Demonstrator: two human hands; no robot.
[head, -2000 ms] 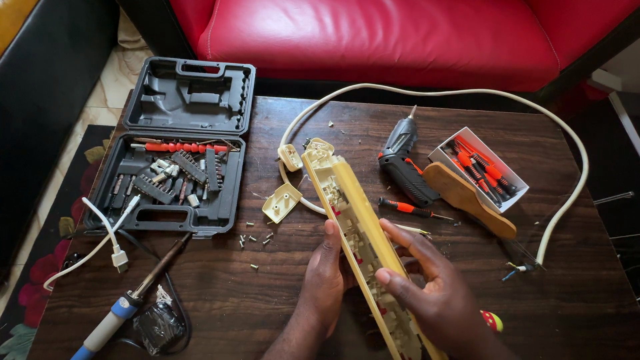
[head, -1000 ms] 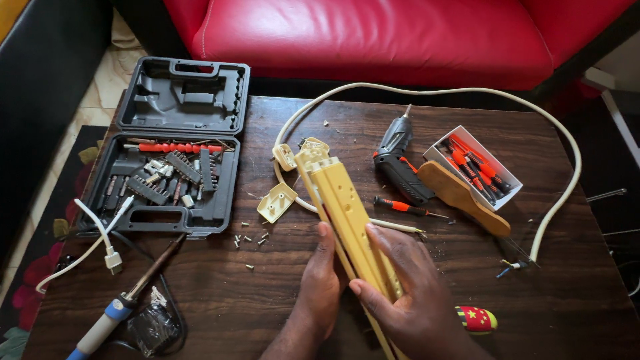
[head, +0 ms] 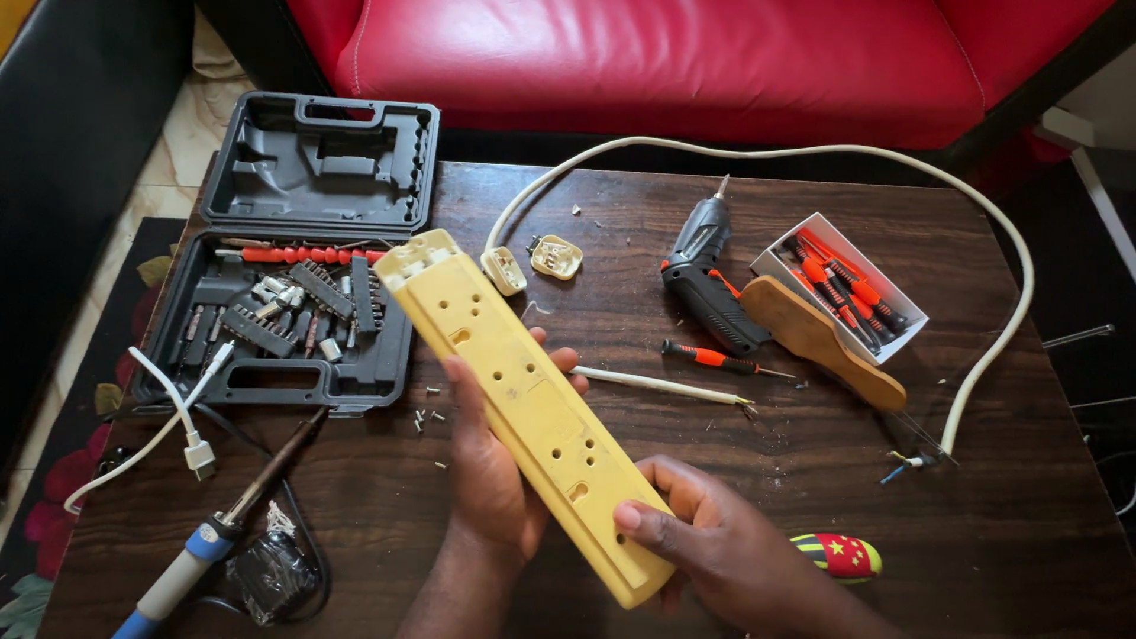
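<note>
A yellowed plastic power strip housing (head: 532, 417) lies across both hands, its back with screw holes and keyhole slots facing up. My left hand (head: 493, 461) grips its left side near the middle, with fingertips showing past the far edge. My right hand (head: 701, 532) holds the near end, thumb on top. Beyond the strip's far end lie an open plug half (head: 556, 257) and another plug part (head: 504, 271) at the end of a white cable (head: 799, 151). A short cable piece with bared wires (head: 657, 382) is right of my left hand. The strip's inside is hidden.
At left are an open black tool case (head: 275, 382) with bits, a soldering iron (head: 213, 541) and a white USB cable (head: 186, 417). Several screws (head: 426, 417) lie nearby. At right are a cordless screwdriver (head: 710, 275), a small screwdriver (head: 719, 358), a box of screwdrivers (head: 901, 342) and a red-and-green handle (head: 839, 556).
The power strip has been turned over: its open inside showed at first, and now its back faces up. Both hands have shifted along with it.
</note>
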